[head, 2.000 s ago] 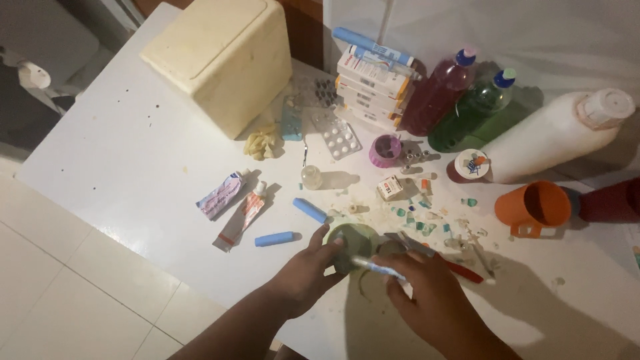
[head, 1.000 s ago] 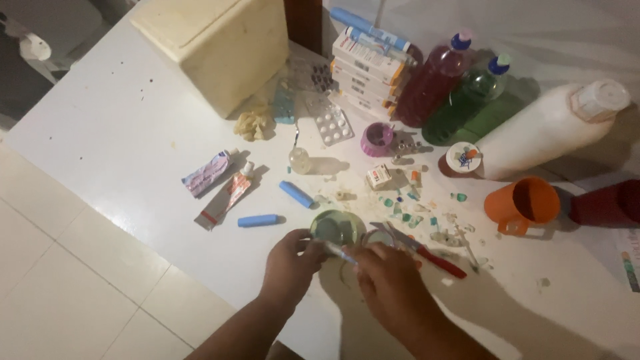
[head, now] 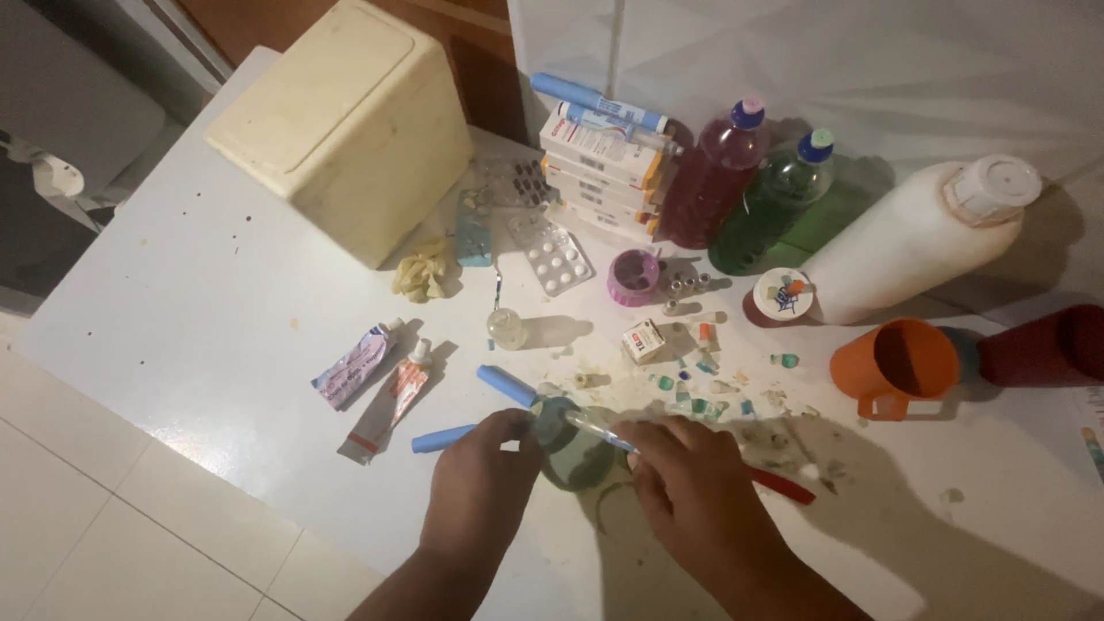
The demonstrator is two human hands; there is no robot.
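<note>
My left hand (head: 487,461) pinches the left side of a small round greenish cup (head: 556,421). My right hand (head: 699,470) grips a slim clear tube with blue marking (head: 608,434), its tip at the cup's rim; whether it is a syringe or a pen I cannot tell. Beneath the cup is a round greenish container (head: 580,466) on the table. A blue pen cap (head: 507,385) lies just above my left hand, and a second blue piece (head: 442,438) lies partly behind its fingers. A red-handled tool (head: 780,484) shows beyond my right hand, its other end hidden.
Several small green capsules (head: 699,405) and crumbs litter the white table (head: 190,362). A glass vial (head: 506,329), two squeezed tubes (head: 355,364), a purple cup (head: 634,278) and an orange mug (head: 893,366) stand or lie around. Behind are stacked boxes (head: 599,185), bottles (head: 772,203) and a cream container (head: 345,129).
The slim tube stays in my right hand. A pale round thing seen beside the greenish container one second ago no longer shows there.
</note>
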